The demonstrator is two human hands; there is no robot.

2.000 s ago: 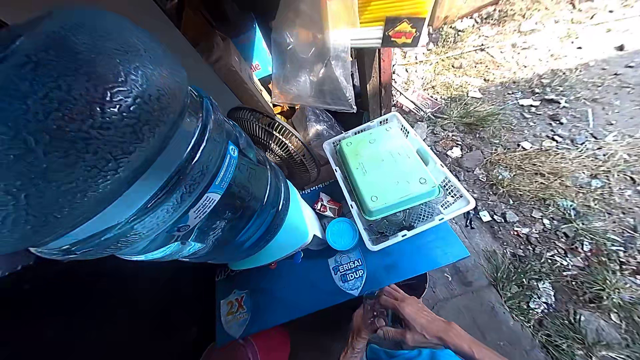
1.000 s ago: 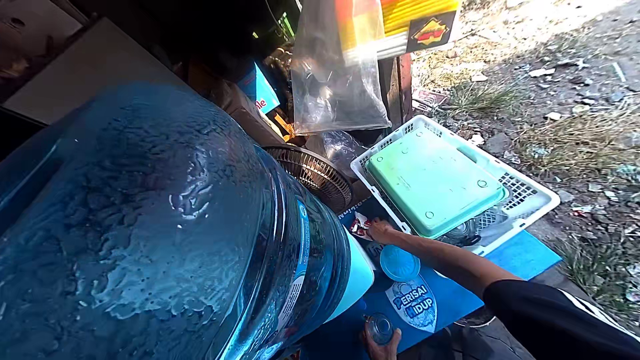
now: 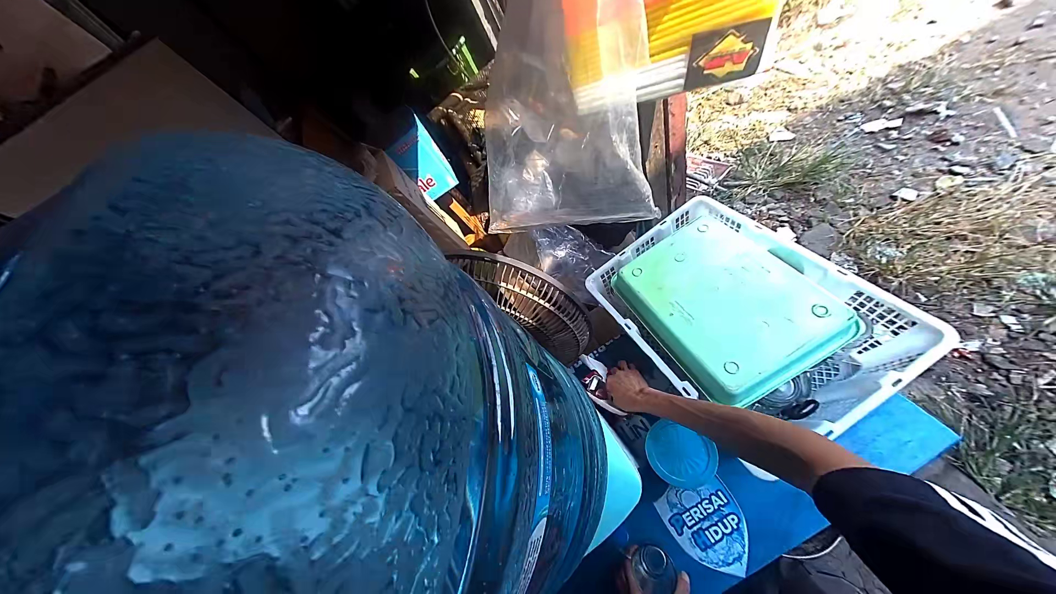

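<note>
My right hand [image 3: 629, 388] reaches over the blue table [image 3: 784, 516], its fingers at a small red and white packet [image 3: 592, 381] beside the big water bottle; whether they grip it I cannot tell. At the bottom edge, my left hand [image 3: 634, 577] is wrapped around a clear glass [image 3: 654, 568], partly cut off by the frame. A round light-blue lid [image 3: 681, 453] lies on the table just below my right forearm. The large blue water bottle [image 3: 330, 371] fills the left side, above a pale dispenser part [image 3: 617, 487].
A white plastic basket [image 3: 916, 338] holds an upturned green tray [image 3: 734, 305] and glassware. Behind stand a round slatted fan guard or basket [image 3: 528, 301] and a hanging clear plastic bag [image 3: 569, 157]. Gravelly ground with dry grass [image 3: 940, 206] lies at right.
Two seconds ago both hands were together near the table's front edge. My right hand has since moved out to the packet, while my left stays low with the glass. The view has shifted.
</note>
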